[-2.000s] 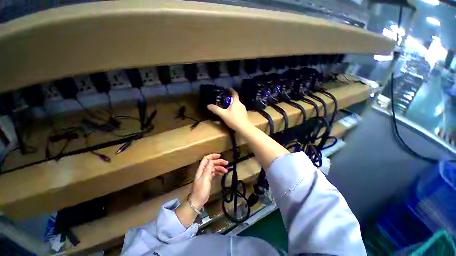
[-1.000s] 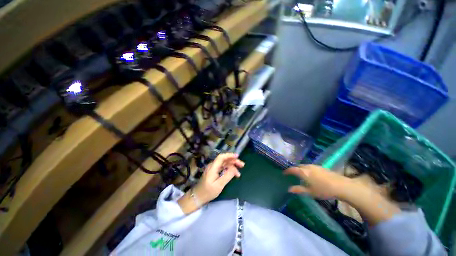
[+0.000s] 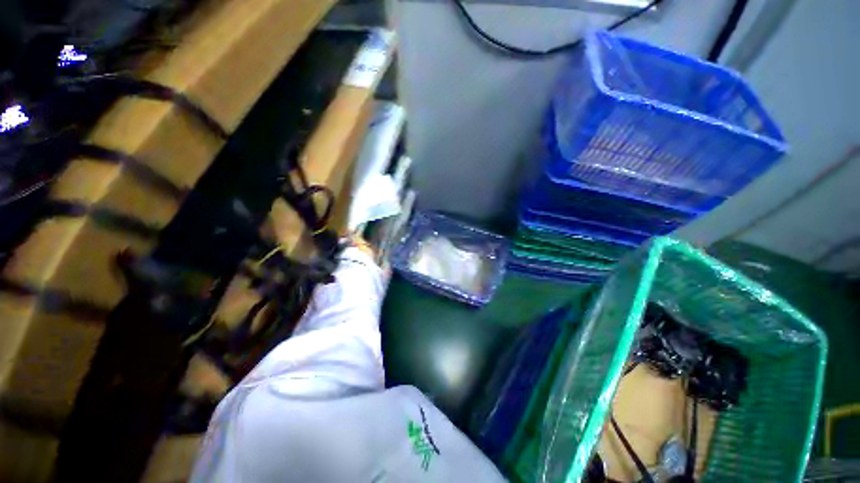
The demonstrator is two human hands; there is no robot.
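Observation:
The green crate (image 3: pixel 603 415) stands at the lower right, lined with clear film. Black fan units (image 3: pixel 693 354) lie at its far end, on a brown cardboard sheet (image 3: pixel 651 406). Black cables run across the sheet towards the near end. My left hand (image 3: pixel 358 247) is small, blurred and mostly hidden beyond its pale sleeve, by the end of the rack; its fingers and any hold cannot be made out. My right hand is not in view. Black cables (image 3: pixel 273 283) with thin yellowish ties hang beside the rack, left of my left sleeve.
The rack shelf edge (image 3: pixel 141 123) runs down the left, with lit units (image 3: pixel 71 55) at the upper left. Blue crates (image 3: pixel 660 141) are stacked by the grey wall. A low film-lined basket (image 3: pixel 448 257) stands on the green floor, with a white paper sheet (image 3: pixel 377 198) at the rack end.
The view has swung right and down, from the shelf to the crates. My right hand, earlier over the green crate, has left the picture. My left hand has reached out beside the rack end.

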